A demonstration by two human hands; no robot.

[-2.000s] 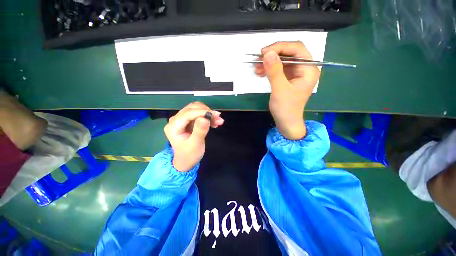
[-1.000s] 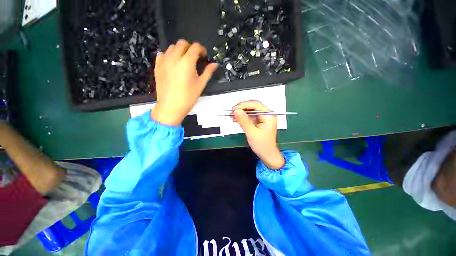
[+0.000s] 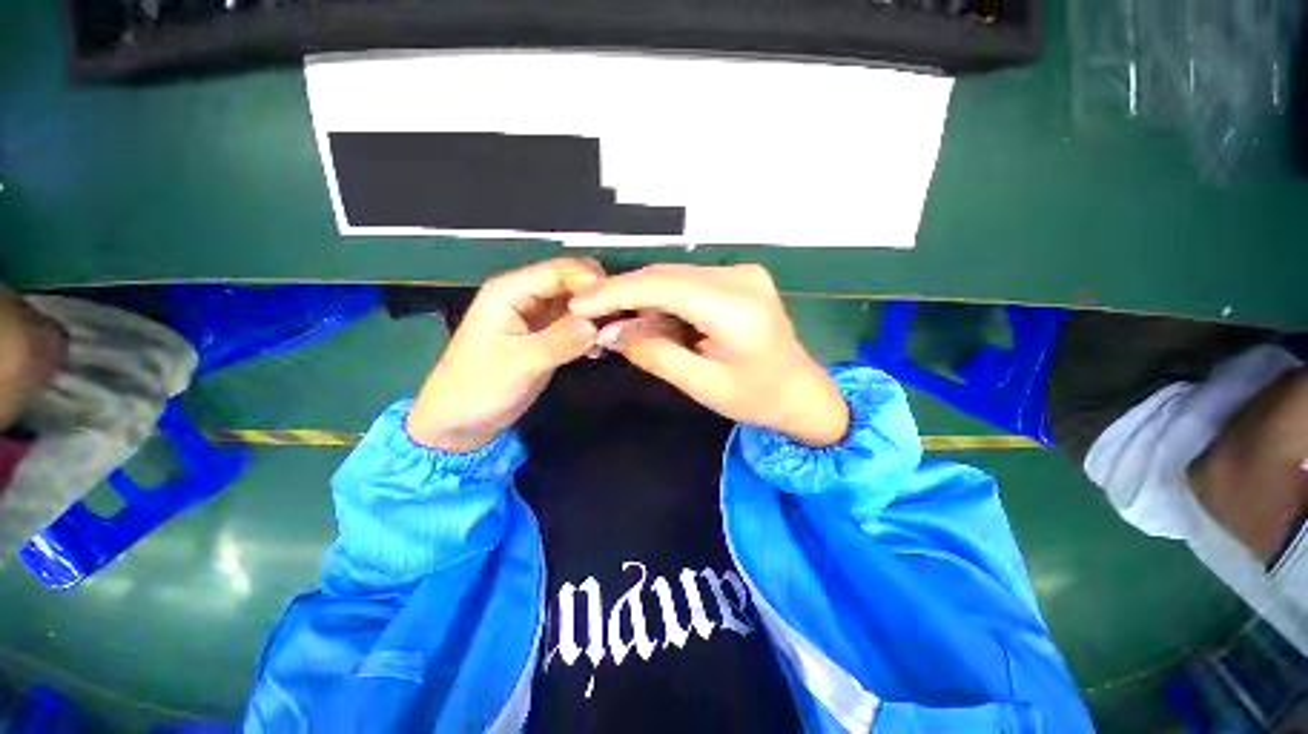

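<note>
My left hand [image 3: 502, 359] and my right hand [image 3: 724, 344] meet fingertip to fingertip just off the bench's front edge. A tiny dark part [image 3: 597, 350] shows between the fingertips, pinched by my left hand; most of it is hidden. My right fingers are curled beside it; whether they hold anything is hidden. The tweezers are not visible. The white backing sheet [image 3: 789, 158] lies on the bench beyond my hands. A flat black area of adhesive pieces [image 3: 466, 182] with a stepped right edge covers its lower left.
The black parts tray [image 3: 574, 26] is behind the sheet, cut off by the top edge. Clear plastic trays [image 3: 1183, 72] lie at the upper right. Blue stools [image 3: 968, 366] stand below the bench on both sides. Another person's arm [image 3: 1255, 466] shows at right, another at left.
My left hand has come back from the parts tray to the bench edge. My right hand has left the sheet and joined it; the tweezers have gone from sight. The view has shifted.
</note>
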